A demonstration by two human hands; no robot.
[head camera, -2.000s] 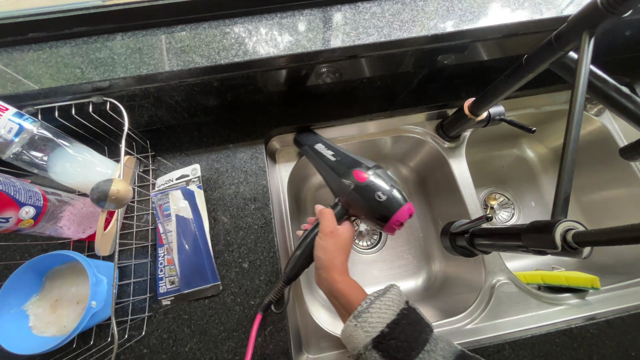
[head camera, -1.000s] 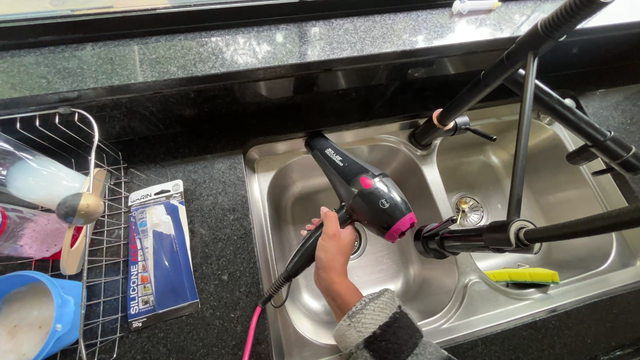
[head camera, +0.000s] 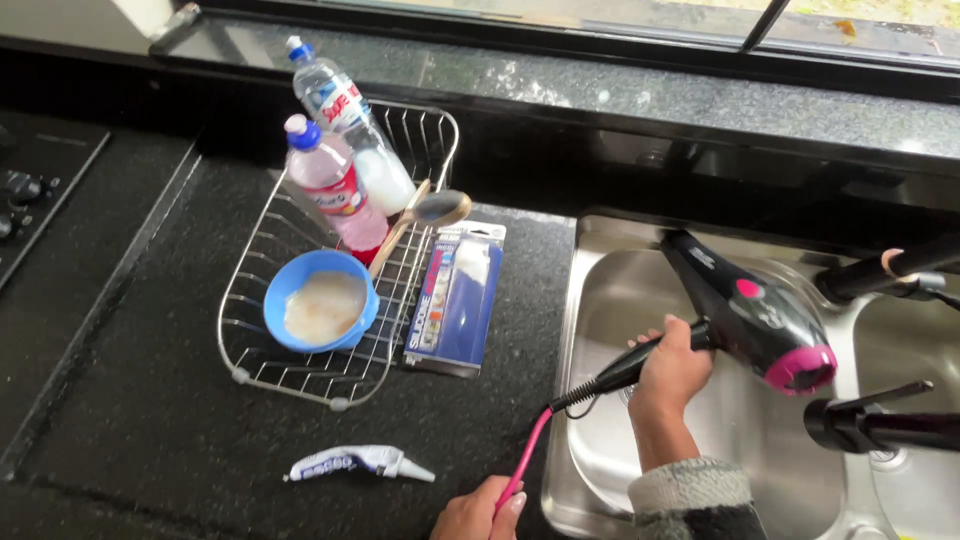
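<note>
My right hand (head camera: 672,367) grips the handle of a black hair dryer (head camera: 750,307) with a pink rear ring, above the left basin of a stainless steel sink (head camera: 562,450). The dryer's barrel points up and left toward the sink's back rim. From the handle a pink power cord (head camera: 531,446) runs down to my left hand (head camera: 480,514), whose fingers are closed around it at the bottom edge. Left of the cord lies a white squeeze tube (head camera: 360,463) with a pointed nozzle. A blue silicone package (head camera: 456,307) lies on the black counter beside the sink.
A wire dish rack (head camera: 300,390) holds a blue bowl (head camera: 274,300) of whitish paste, a pink bottle (head camera: 330,184), a clear bottle (head camera: 360,124) and a wooden spoon (head camera: 442,208). Black faucets (head camera: 877,426) reach over the sink at right. A cooktop (head camera: 45,172) is at far left.
My left hand has come into view, holding the cord. My right hand still grips the dryer. The view has swung left, bringing in the tube and cooktop.
</note>
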